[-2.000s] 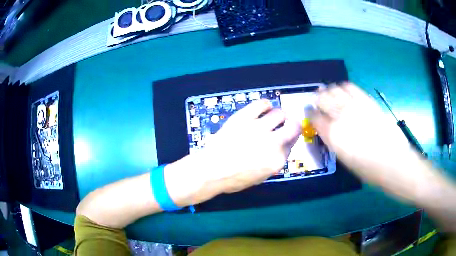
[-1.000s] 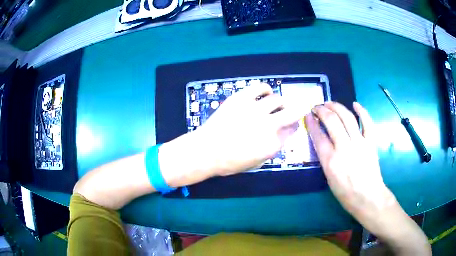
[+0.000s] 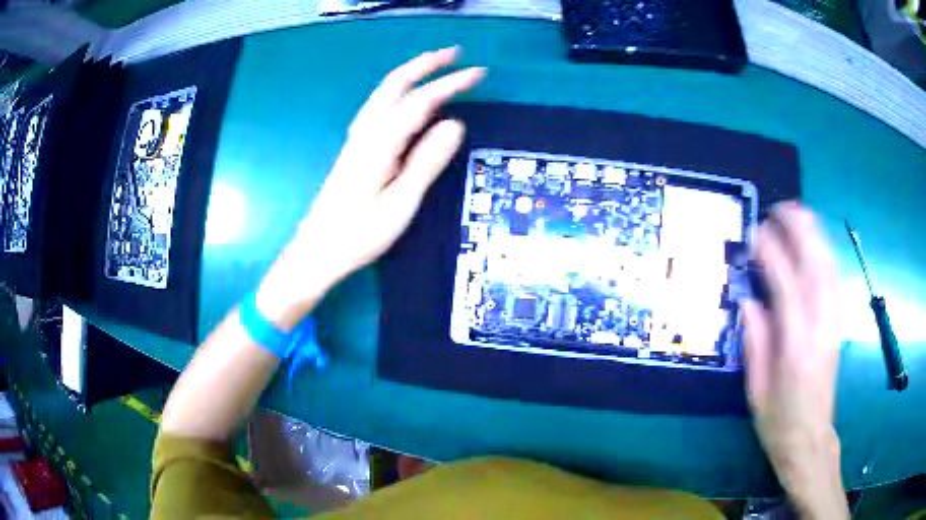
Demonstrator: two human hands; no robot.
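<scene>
The device chassis with its mainboard (image 3: 569, 254) lies on a black foam pad (image 3: 467, 391) in front of me. Chips and ports fill its left and middle; a pale plate covers most of its right part. My left hand (image 3: 401, 168), with a blue strap at the wrist, hovers over the pad's left side, fingers apart and empty. My right hand (image 3: 797, 305) is blurred at the chassis's right edge, fingers curled; whether it holds anything is hidden.
A hand screwdriver (image 3: 881, 325) lies at the right. A black screw tray (image 3: 655, 36) is at the back. Another chassis (image 3: 152, 188) lies on a foam pad at the left, with more units beyond. A pale ribbed rail (image 3: 812, 51) runs behind the mat.
My left hand has moved off the mainboard to the left and opened. My right hand has moved to the chassis's right edge. The amber piece between my fingers no longer shows. The view has shifted left.
</scene>
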